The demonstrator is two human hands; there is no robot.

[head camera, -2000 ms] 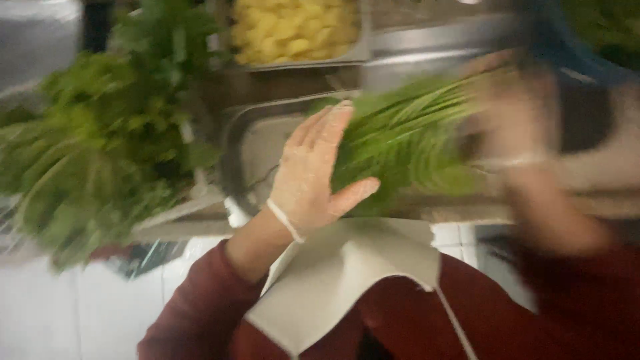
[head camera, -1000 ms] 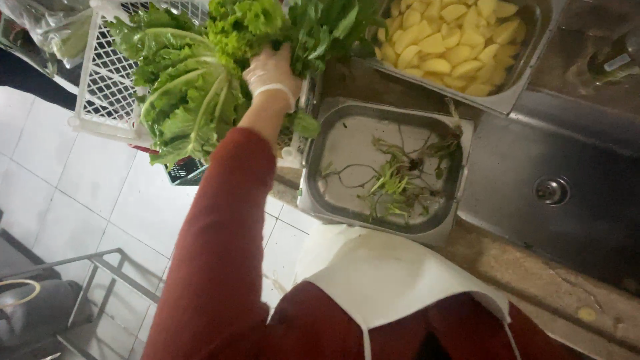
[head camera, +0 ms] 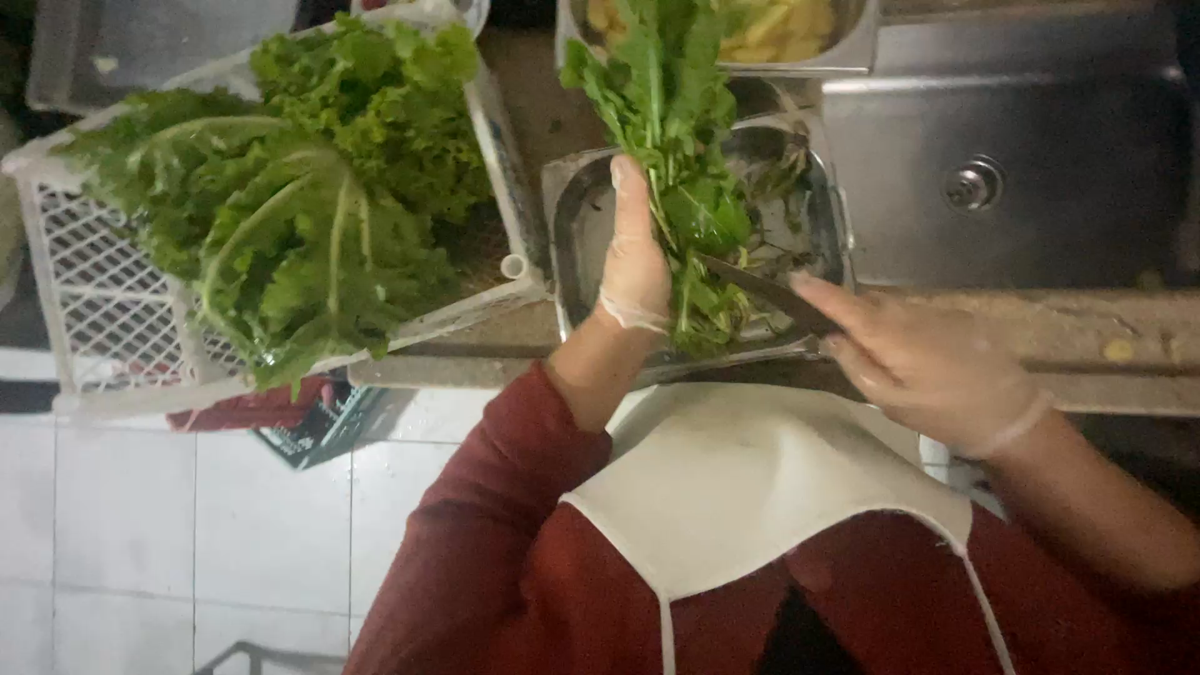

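Note:
My left hand (head camera: 637,248), in a clear glove, holds a bunch of leafy greens (head camera: 689,159), arugula by its look, over a steel pan (head camera: 586,225). My right hand (head camera: 923,366), gloved too, grips a knife (head camera: 773,295) whose blade points left and touches or nearly touches the stems. Its handle is hidden in my fingers. Root and stem trimmings (head camera: 787,178) lie in the pan behind the bunch. To the left, large lettuce leaves (head camera: 309,216) rest in a white plastic crate (head camera: 112,291).
Behind the pan stands a steel container of cut potatoes (head camera: 778,28). A steel sink (head camera: 1050,122) with a drain (head camera: 973,183) lies at the right. The counter's edge (head camera: 1106,347) runs along the front, above a tiled floor (head camera: 272,534). A red crate (head camera: 253,405) shows below the white one.
My left hand has moved right from the white crate to above the steel pan, now with a bunch of greens. My right hand, out of view one second ago, is back in view with a knife.

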